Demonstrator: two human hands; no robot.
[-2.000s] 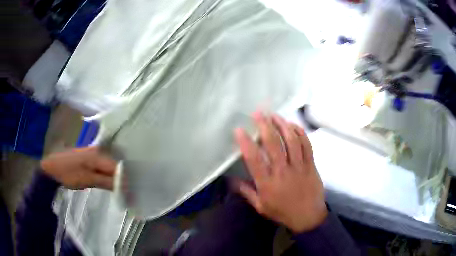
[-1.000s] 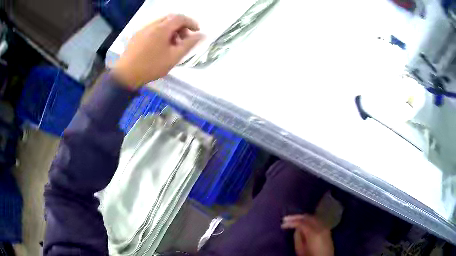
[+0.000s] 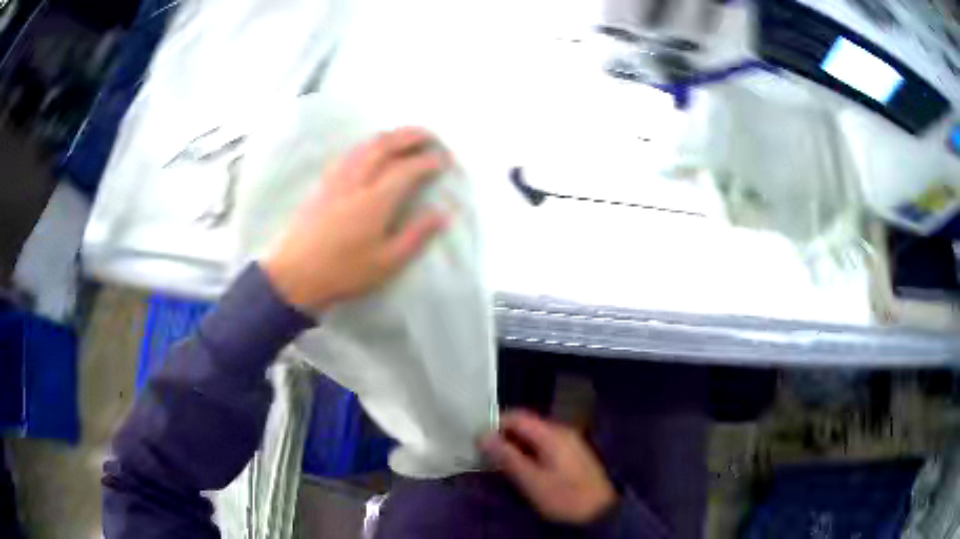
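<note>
A pale grey-green fabric panel (image 3: 421,347) hangs over the front edge of the white table, its upper part on the table top. My left hand (image 3: 363,221) lies on the panel near the table edge, fingers curled and blurred; whether it grips the cloth cannot be told. My right hand (image 3: 547,463) is below the edge and pinches the panel's lower right corner. The sewing machine (image 3: 674,42) is partly in view at the top, blurred.
Sewn pieces (image 3: 779,158) lie heaped right of the machine. A dark tool with a thin rod (image 3: 526,187) lies mid-table. A lit control panel (image 3: 863,71) is at upper right. Pale pieces (image 3: 276,463) hang by a blue crate (image 3: 342,432) below. Other pale cloth (image 3: 168,200) lies at left.
A fabric panel is now between my hands, where both looked empty a second ago. My right hand has taken hold of its corner. The view has turned, and the table edge looks more level.
</note>
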